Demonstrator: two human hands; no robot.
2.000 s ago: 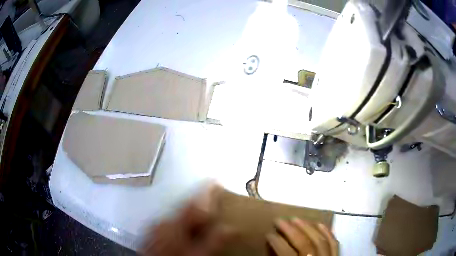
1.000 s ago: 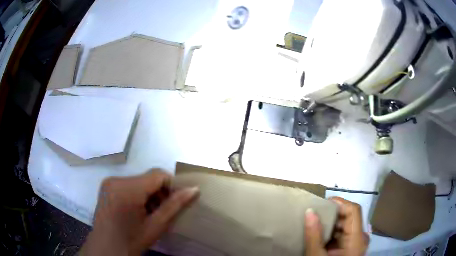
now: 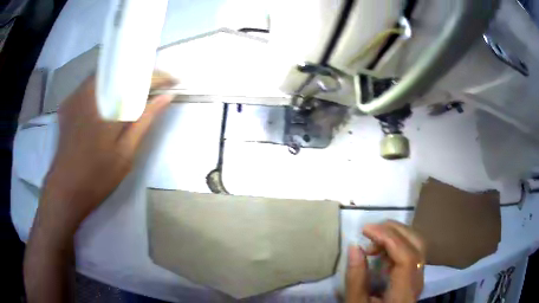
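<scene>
A grey-beige pointed cloth piece (image 3: 248, 239) lies flat at the front, its point towards me; whether brown cloth lies under it is not clear. My right hand (image 3: 384, 260) is just right of it, fingers curled but apart, empty. My left hand (image 3: 97, 133) is at the far left, partly hidden behind a white bottle-like object (image 3: 127, 59). Its thumb and finger are at the left front corner of a glare-washed flap (image 3: 224, 65); whether they pinch it is unclear. That flap's front edge runs to the presser foot (image 3: 301, 109).
Brown cut pieces (image 3: 458, 225) lie at the right. The sewing machine head (image 3: 331, 35) and tension dial (image 3: 394, 146) stand behind. Another flap (image 3: 74, 77) lies at the far left. A pale, white-looking shape (image 3: 35, 157) is partly hidden by my left arm.
Both hands have let go of the grey-beige piece, which now lies flat. My left hand has moved back and left to the flap. The view has shifted, and the white bottle-like object covers its left part.
</scene>
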